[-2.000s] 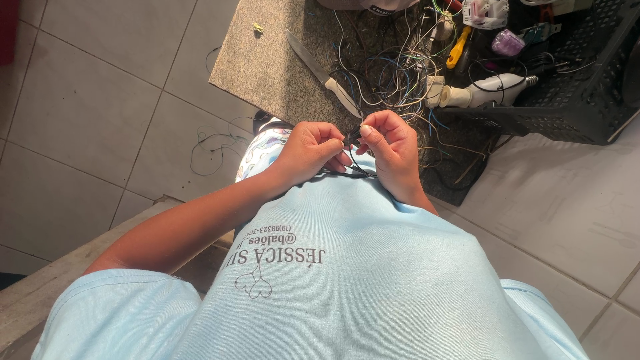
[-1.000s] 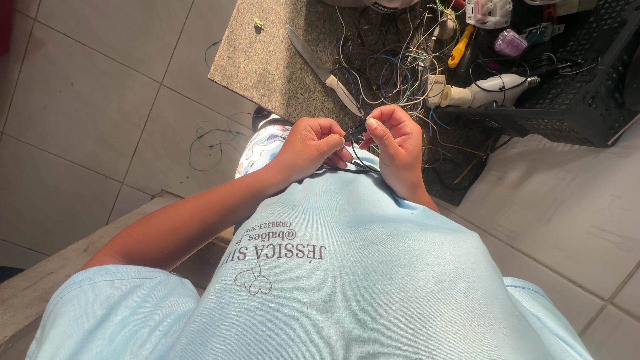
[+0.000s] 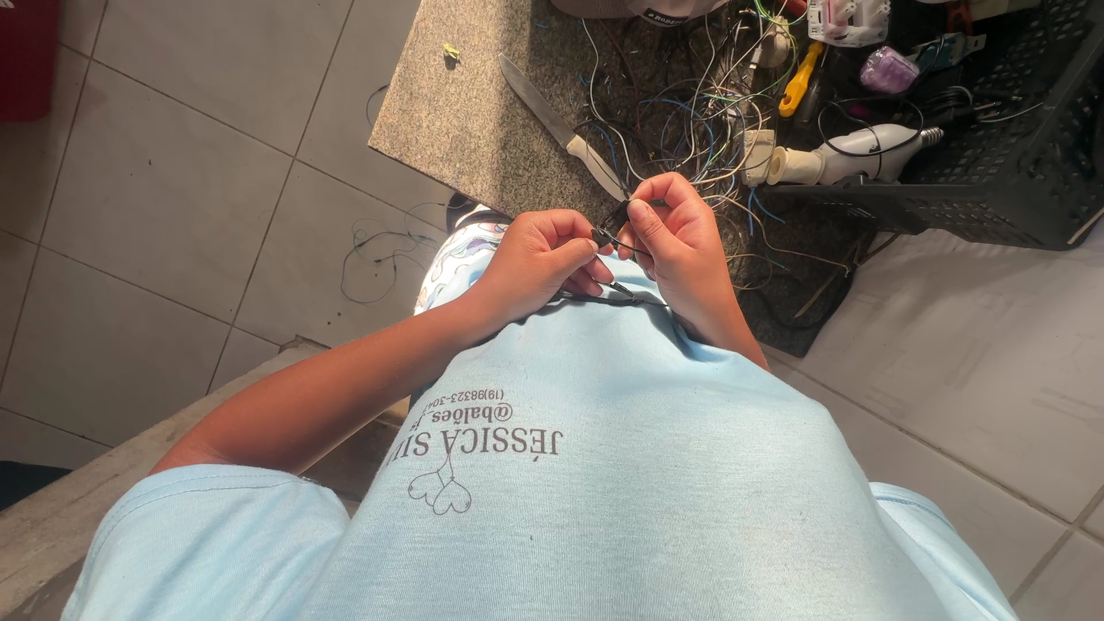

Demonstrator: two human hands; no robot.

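Observation:
Between thumb and fingers, my left hand [image 3: 556,259] pinches a thin black cable [image 3: 630,246] over my lap. My right hand [image 3: 671,233] grips another part of dark cable close by, just right of the left. A small dark piece shows between the fingertips; its kind cannot be told. More black cable lies against the light blue shirt below the hands. Just beyond them, a knife [image 3: 552,116] with a cream handle rests on the granite slab [image 3: 448,112]. A tangle of thin wires [image 3: 690,121] in several colours spreads to the right of the knife.
At the right stands a black plastic crate [image 3: 975,198]. Near it lie a white bulb [image 3: 871,153] with a metal screw base, a yellow-handled tool [image 3: 800,79] and a purple item [image 3: 888,71]. Loose thin wires [image 3: 388,250] lie on the floor tiles at the left.

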